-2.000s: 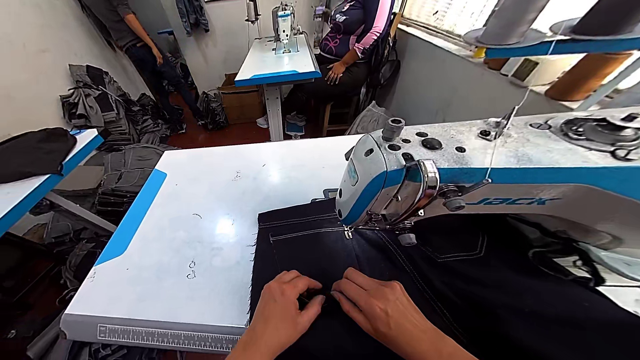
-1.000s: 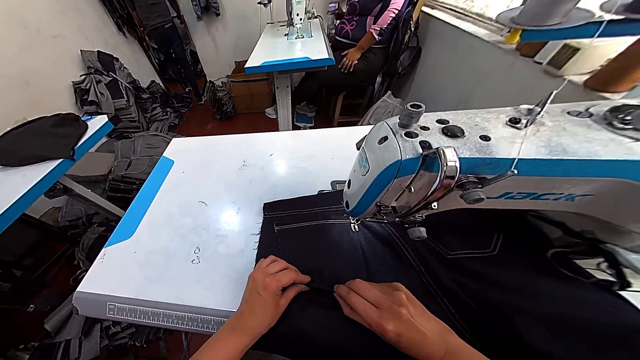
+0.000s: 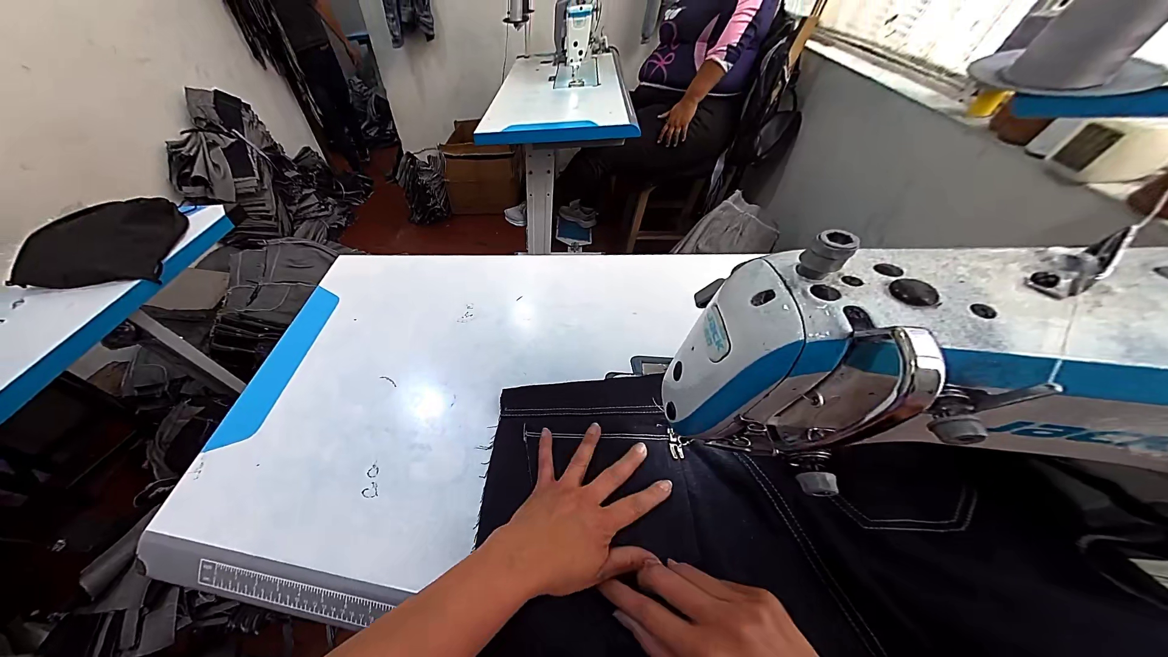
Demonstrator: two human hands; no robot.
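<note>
Dark denim trousers (image 3: pixel 730 547) with pale topstitching lie on the white sewing table, under the head of a Jack sewing machine (image 3: pixel 757 356). Its presser foot (image 3: pixel 676 444) is at the top line of stitching on a pocket piece. My left hand (image 3: pixel 575 520) rests flat on the denim, left of and below the presser foot, fingers spread. My right hand (image 3: pixel 707 607) is just below it, its fingertips bent on the cloth beside my left thumb. Whether the right fingers pinch the denim cannot be told. A frayed edge runs down the cloth's left side.
The white table (image 3: pixel 365 365) has a blue corner and a ruler strip (image 3: pixel 292 593) along the front. At left, a black cloth piece (image 3: pixel 100 242) lies on another table, near garment stacks (image 3: pixel 274 283). A seated person (image 3: pixel 703 82) is behind, by a second sewing machine (image 3: pixel 578 41).
My left hand, bent at the cloth near my right hand before, has opened flat and moved up toward the presser foot. My right hand stays low on the denim.
</note>
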